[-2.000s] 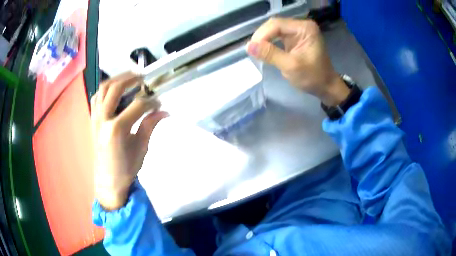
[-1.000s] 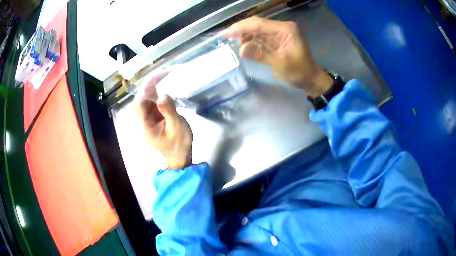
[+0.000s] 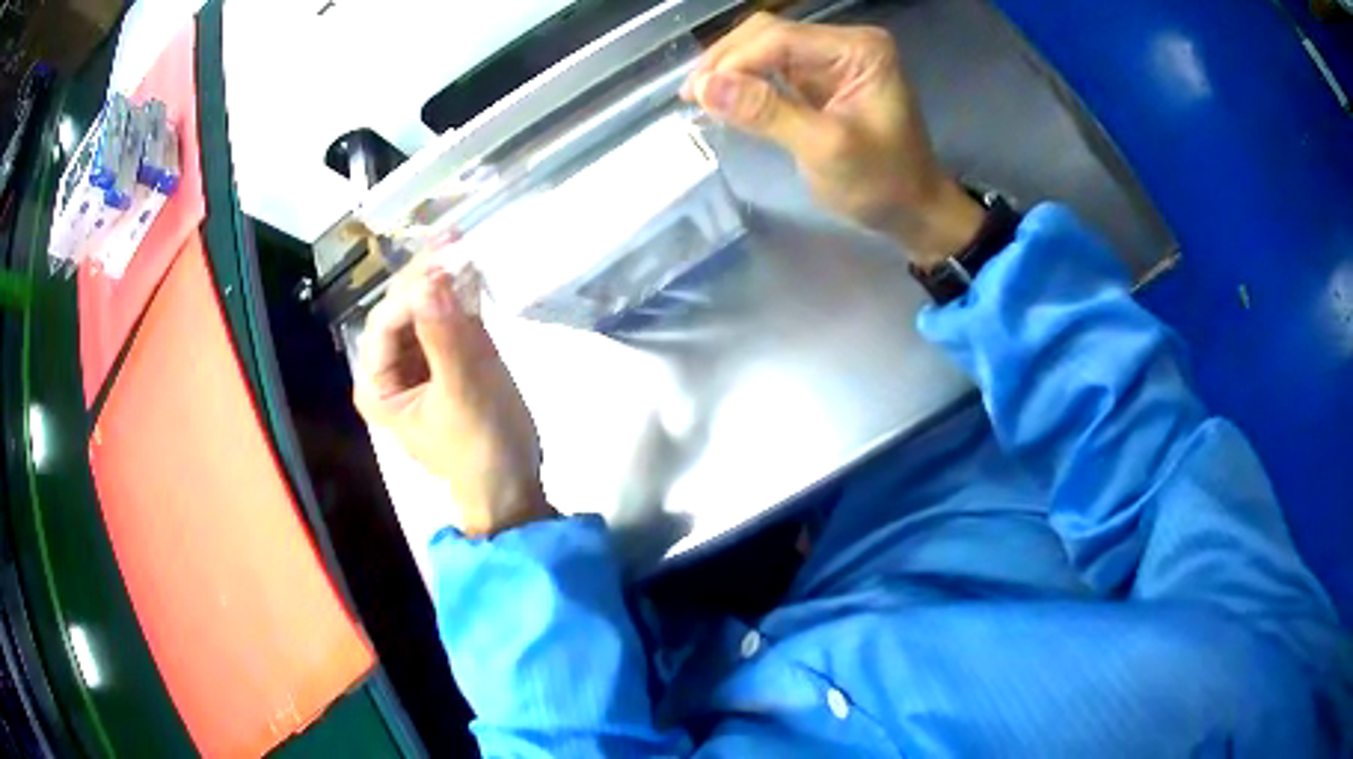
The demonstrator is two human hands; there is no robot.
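Note:
A white product box [image 3: 594,223] with a blue band lies on the grey steel table [image 3: 876,341], close to the seal bar [image 3: 557,141]. A clear plastic bag [image 3: 660,92] surrounds it, and its loose film reaches over the bar. My left hand [image 3: 445,393] pinches the bag's left corner between thumb and fingers. My right hand [image 3: 838,126] pinches the bag's right corner above the table. The bag's mouth edge is hard to make out against the bar.
The white machine body [image 3: 327,89] with a long dark slot stands beyond the bar. On the left, bagged boxes [image 3: 126,171] lie on red sheets [image 3: 223,519] over a green surface. Blue floor [image 3: 1187,163] shows at right.
Over the last two seconds my left hand has come in from the far left and taken the bag's left corner. In the last second both hands have drawn slightly apart, and the film looks straighter.

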